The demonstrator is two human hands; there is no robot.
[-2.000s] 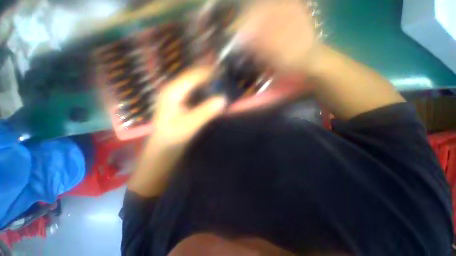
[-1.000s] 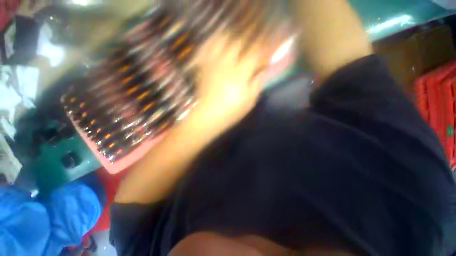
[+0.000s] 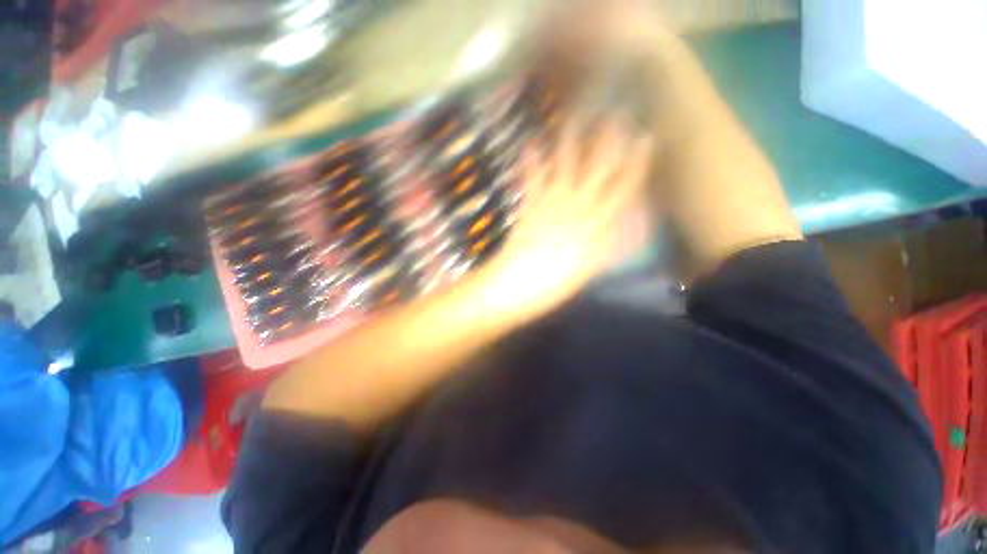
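Note:
A pink tray (image 3: 284, 352) lies tilted along the near edge of the green bench. It holds rows of dark components with orange middles and shiny ends (image 3: 352, 206). My left hand (image 3: 568, 206) reaches across the tray to its right part, fingers spread and blurred, over or on the components. My right hand (image 3: 601, 49) is at the top, beyond the tray's right end, strongly blurred. Whether either hand holds a part cannot be made out.
Small black parts (image 3: 171, 317) lie on the green mat at left. White crumpled sheets (image 3: 103, 157) are at upper left. A white foam box (image 3: 909, 81) stands at upper right. Red crates (image 3: 944, 400) are at right. A person's blue sleeve (image 3: 124, 427) is at lower left.
Since one second ago, the tray appears higher and less tilted as the view shifted. My left hand has moved right across the tray. The white box and my blurred right hand are now in view.

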